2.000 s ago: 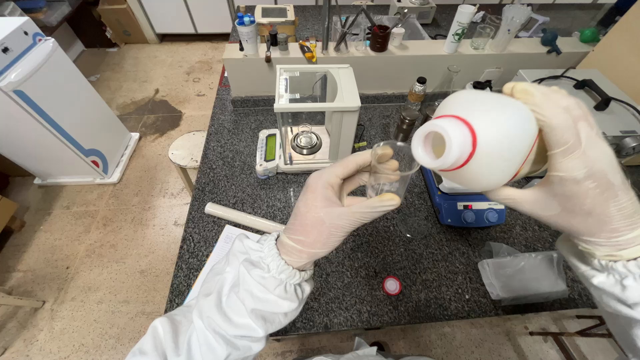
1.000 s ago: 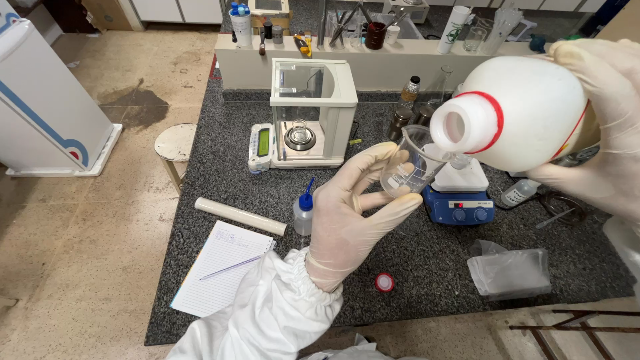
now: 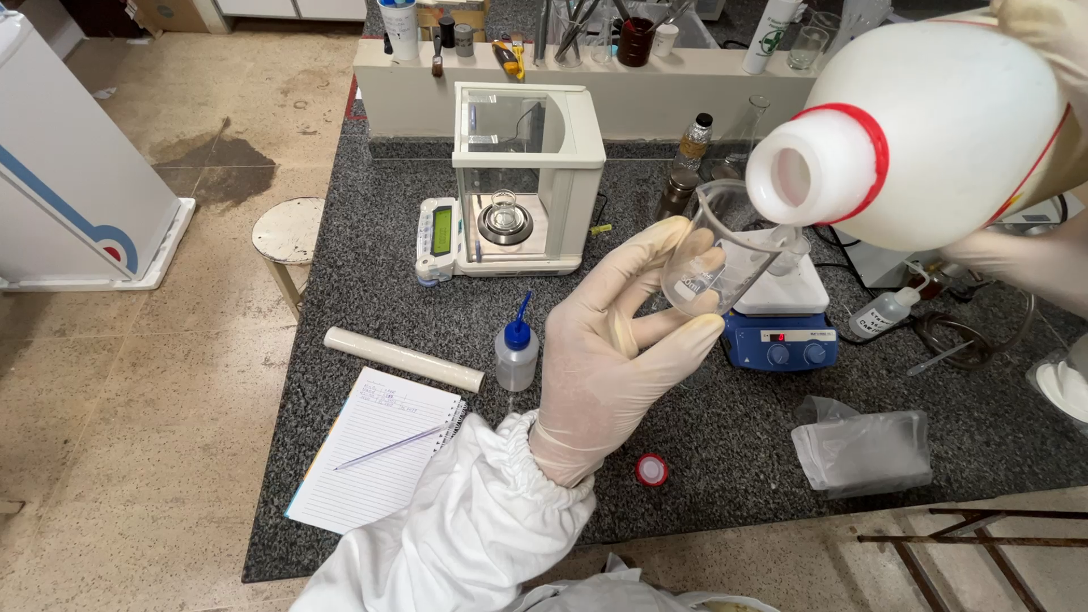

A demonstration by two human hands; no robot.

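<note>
My gloved left hand (image 3: 620, 340) grips a small glass beaker (image 3: 718, 255), tilted, above the granite bench. At the upper right my gloved right hand (image 3: 1037, 229), partly out of view, holds a large white plastic bottle (image 3: 935, 127) nearly on its side. The bottle's open mouth, with a red ring round its neck, is at the beaker's rim; whether liquid flows cannot be told. A red screw cap (image 3: 651, 469) lies on the bench below my left hand. Behind the beaker stands a blue hotplate stirrer (image 3: 780, 340) with a white top.
An analytical balance (image 3: 527, 178) with a small glass vessel inside stands behind. A wash bottle (image 3: 516, 353), a pale tube (image 3: 404, 359) and a spiral notebook (image 3: 374, 450) with a pen lie left of my forearm. Clear plastic bags (image 3: 863, 450) and a small labelled bottle (image 3: 884, 313) are on the right.
The beaker was more upright two seconds ago and is now tilted toward the bottle's mouth. Both hands still hold their things. The view has shifted, bringing the notebook and wash bottle into sight.
</note>
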